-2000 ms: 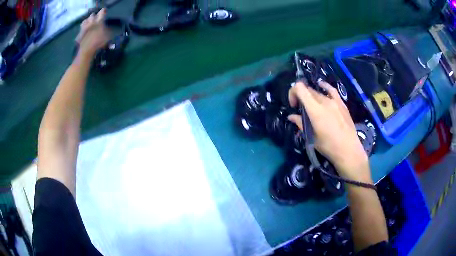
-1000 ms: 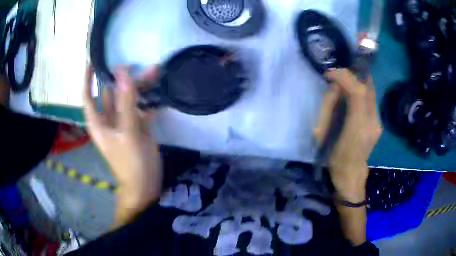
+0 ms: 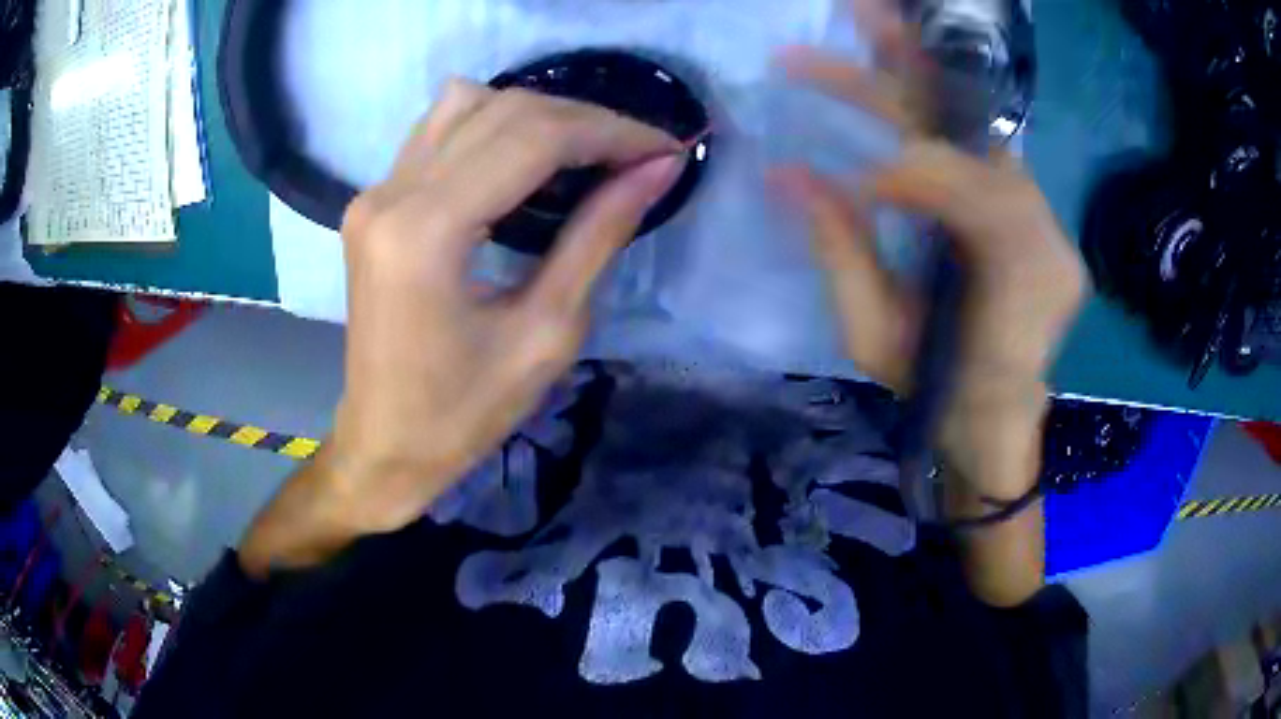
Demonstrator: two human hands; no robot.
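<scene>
A glossy black earcup (image 3: 618, 82) lies on the white work cloth (image 3: 731, 281), with the black headband (image 3: 250, 127) curving at its left. My left hand (image 3: 450, 281) is over the earcup, thumb and forefinger pinched at its right edge on a hair-thin reddish lead wire (image 3: 704, 134). My right hand (image 3: 1004, 267) is blurred, right of the earcup and not touching it, thumb and fingers spread. The dark handle of the soldering iron (image 3: 938, 330) is tucked in it along the palm; its tip cannot be made out. A blurred driver (image 3: 976, 42) lies behind the right fingers.
A pile of black drivers (image 3: 1173, 260) is on the green bench at the right. Paper sheets (image 3: 106, 127) lie at the left. A blue bin (image 3: 1138, 492) with black parts stands below the bench edge at the right. A cord or band (image 3: 990, 517) is at my right wrist.
Both hands came back from the shelf and driver pile to the cloth. Since one second ago, my left hand has moved right onto the earcup's edge and pinched the wire; the earcup now shows its glossy side.
</scene>
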